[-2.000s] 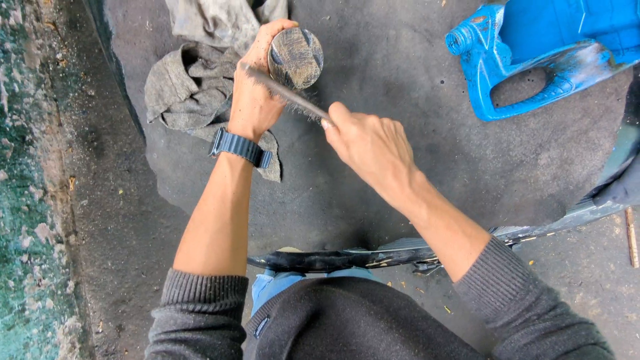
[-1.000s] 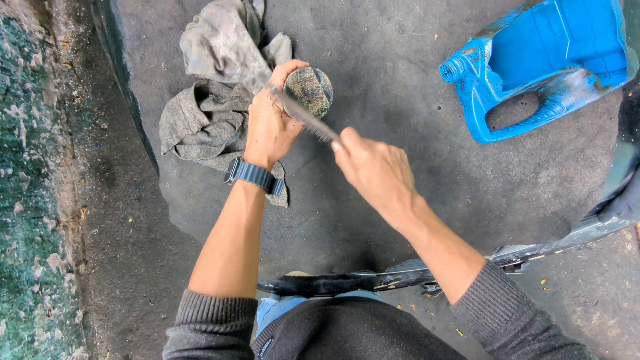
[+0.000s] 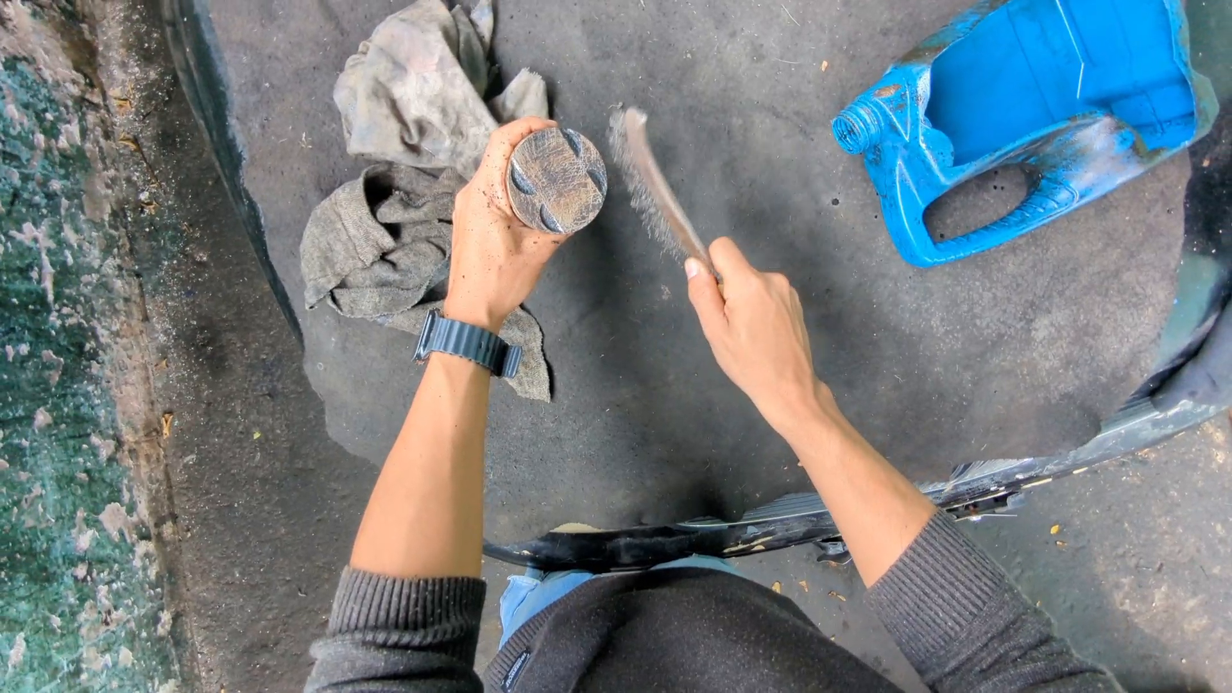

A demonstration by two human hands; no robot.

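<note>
My left hand (image 3: 496, 231) grips an engine piston (image 3: 558, 181), its round crown with curved recesses facing up toward me. The crown looks scratched and stained, and dark specks dot my fingers and wrist. To the right, my right hand (image 3: 756, 327) is closed around the handle of a wire brush (image 3: 659, 192). The brush is apart from the piston, with its bristles on the side toward it. Beneath and beside my left hand lie a dark grey rag (image 3: 366, 255) and a paler rag (image 3: 409, 87). The piston's lower part is hidden.
A cut-open blue plastic jug (image 3: 972, 207) lies on the dark mat (image 3: 1001, 366) at the upper right. A black curved trim strip (image 3: 770, 527) runs along the near edge. Rough ground and a peeling green surface (image 3: 67, 404) are at the left.
The brush was across my left hand, beside the piston; now it is off to the right with a gap between. The piston's crown shows more clearly.
</note>
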